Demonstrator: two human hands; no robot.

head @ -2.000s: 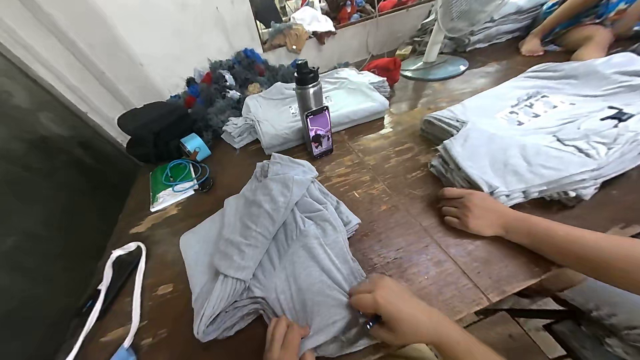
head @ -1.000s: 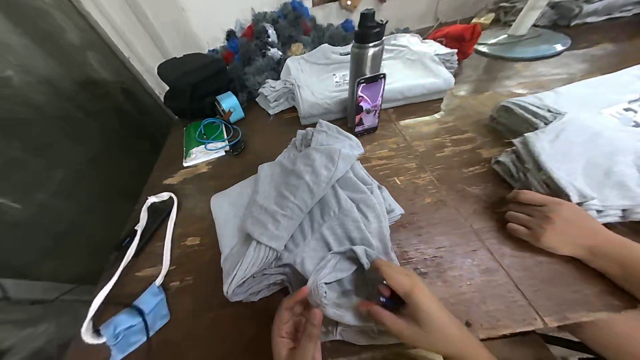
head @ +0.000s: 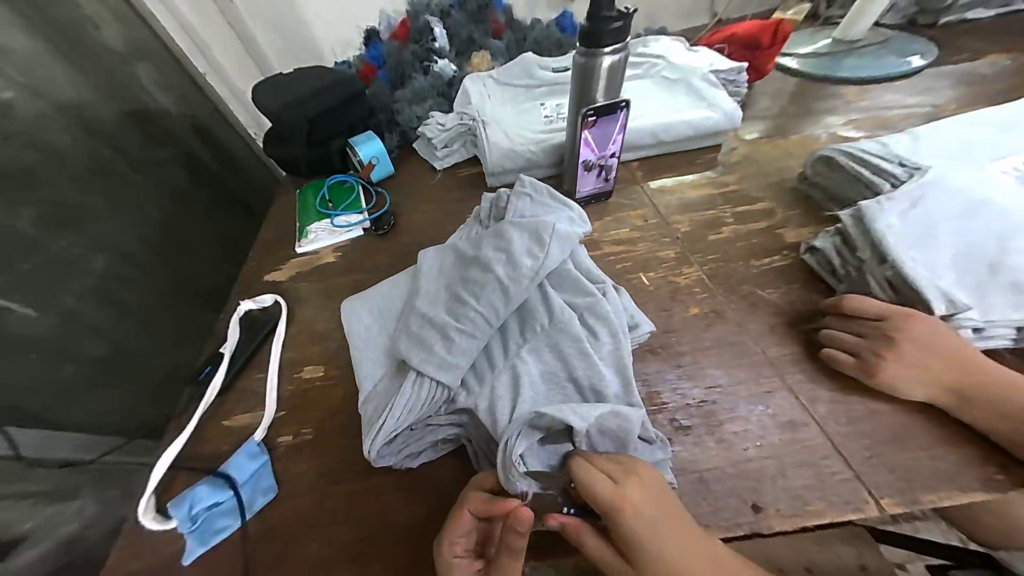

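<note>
A folded stack of grey knit garments (head: 512,320) lies before me, with one loose garment's opening turned up at the near edge. At that opening's edge, my left hand (head: 484,528) pinches what looks like a thread or the fabric rim between thumb and finger. My right hand (head: 632,508) is closed around a small dark tool (head: 574,509), possibly thread snips, mostly hidden by the fingers. The tool is close to my left fingertips, beneath the turned-up grey fabric.
Another person's hand (head: 896,344) rests beside grey shirts (head: 936,232). Behind stand a steel bottle (head: 596,76), a phone (head: 602,152), folded shirts (head: 672,104) and a fan base (head: 856,54). Left are a blue pouch on a white strap (head: 228,496), a green packet (head: 324,210) and a black bag (head: 310,112).
My left hand has moved to the turned-up garment edge, and the fabric there is now opened into a loop. My right hand has stayed close by with the tool.
</note>
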